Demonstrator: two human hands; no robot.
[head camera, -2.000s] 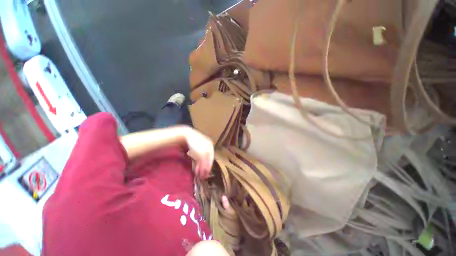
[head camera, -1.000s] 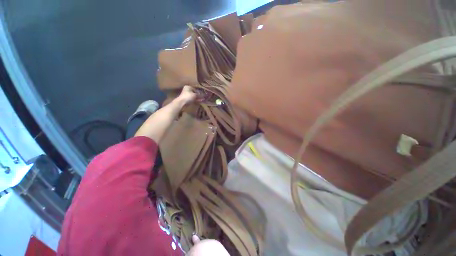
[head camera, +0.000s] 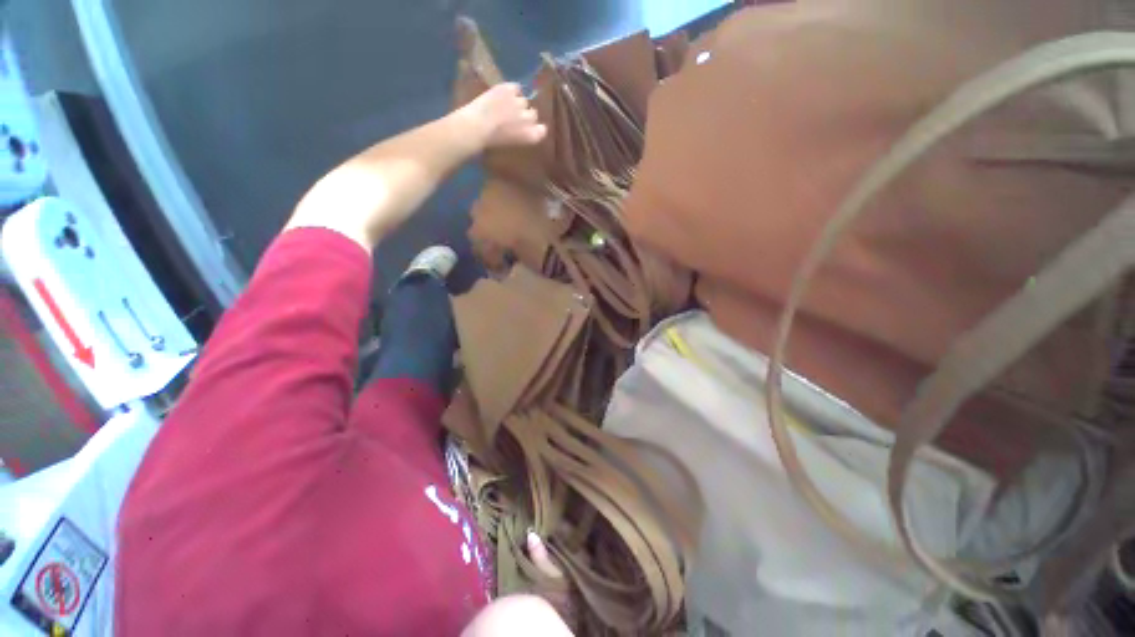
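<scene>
My left hand (head camera: 510, 118) is stretched out at the upper middle, its fingers closed at the edge of tan bag panels (head camera: 498, 224). A brown flap stands up beyond it. My right hand (head camera: 541, 555) is low in the picture, mostly hidden; a fingertip shows among looped tan straps (head camera: 610, 485). These straps and a stack of flat tan panels (head camera: 517, 336) lie against my red shirt as one bundle. Strap gathers (head camera: 597, 125) hang just right of my left hand.
Large orange-brown panels (head camera: 772, 174) with big hanging loops (head camera: 822, 286) fill the right. Cream panels (head camera: 747, 436) with a yellow line hang below them. A white machine part with a red arrow (head camera: 75, 286) is at the left. Dark grey floor (head camera: 311, 75) shows at the top.
My left hand has moved up and away, from the strap gather to the farther panels' edge. A brown flap now stands up there. My right hand remains low with the bundle.
</scene>
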